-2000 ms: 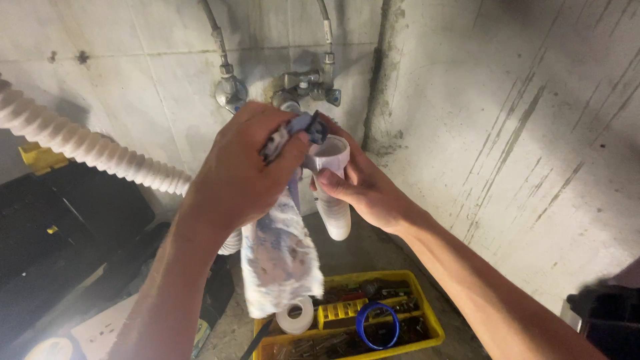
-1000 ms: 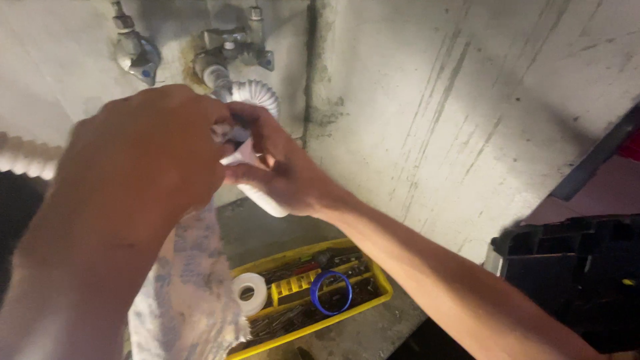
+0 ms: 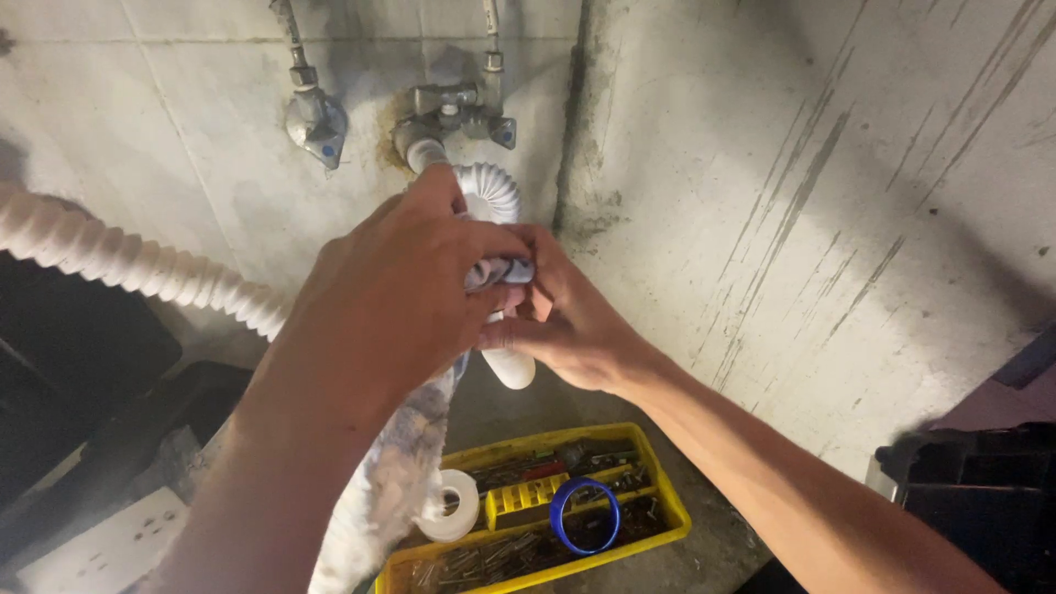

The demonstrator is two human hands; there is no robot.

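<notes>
My left hand [image 3: 396, 280] is closed on a stained cloth [image 3: 396, 470], which hangs down below it; a bunched part of it shows between my fingers. My right hand [image 3: 569, 322] grips a white plastic pipe fitting [image 3: 510, 367] from the right, its fingers meeting those of my left hand. The rounded lower end of the fitting sticks out beneath my hands, and its top is hidden. Just above them curves a white corrugated hose [image 3: 491, 190], beside a white pipe end [image 3: 426, 153] at the wall valve [image 3: 450, 111].
Below stands a yellow tool tray [image 3: 678, 516] with screws, a white tape roll [image 3: 450, 505] and a blue ring [image 3: 584, 516]. A thick corrugated hose [image 3: 140, 260] crosses at left. Another valve [image 3: 315, 128] is on the tiled wall. Dark cases stand at left and right.
The open end of the white fitting, visible two seconds ago, is now covered by my hands. My left hand has come over it with the cloth. The view has shifted.
</notes>
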